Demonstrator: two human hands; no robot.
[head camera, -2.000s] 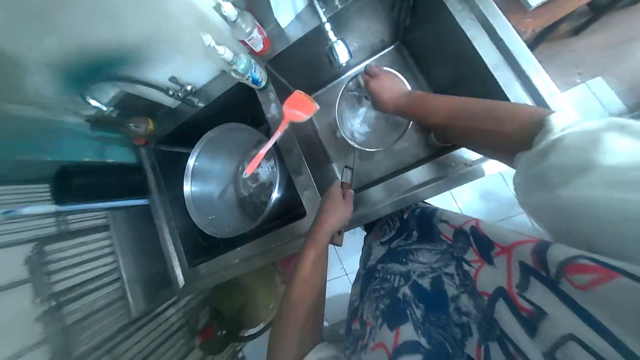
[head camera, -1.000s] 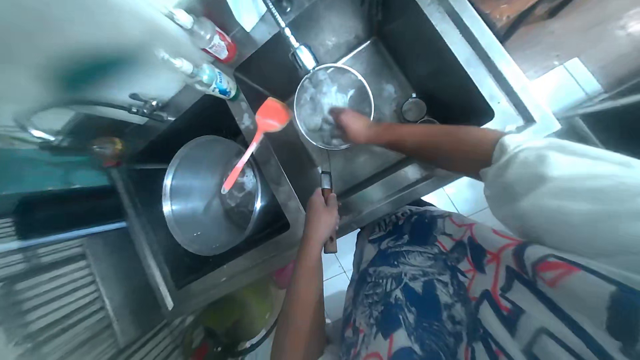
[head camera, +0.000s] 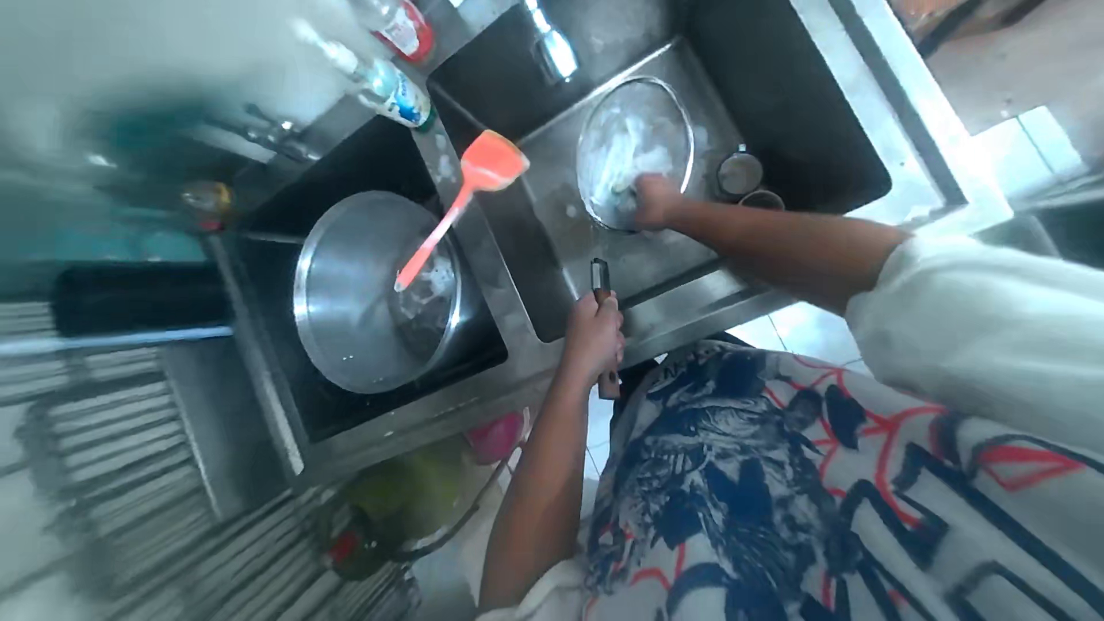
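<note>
My left hand (head camera: 595, 332) is closed around the brown handle of a round strainer or pan (head camera: 636, 151), whose metal rim is tilted over the right sink basin. White foam or suds cover part of its round surface. At its lower right rim is my right hand (head camera: 657, 203), fingers bent against the surface; whether they pinch a scrubber is too blurred to tell. An orange spatula (head camera: 492, 162) leans with its handle in a large metal pot (head camera: 345, 293) in the left basin. The faucet head (head camera: 556, 56) hangs above the right basin.
Two small metal cups (head camera: 740, 174) stand in the right basin beside my right wrist. Bottles, one a dish-soap type (head camera: 398, 93), stand behind the sink divider. A wire dish rack (head camera: 112, 448) lies at the left. The steel sink edge (head camera: 414, 418) runs in front of me.
The round utensil has tilted to a narrower oval, and my right hand has shifted to its lower right edge. My left hand keeps hold of the handle.
</note>
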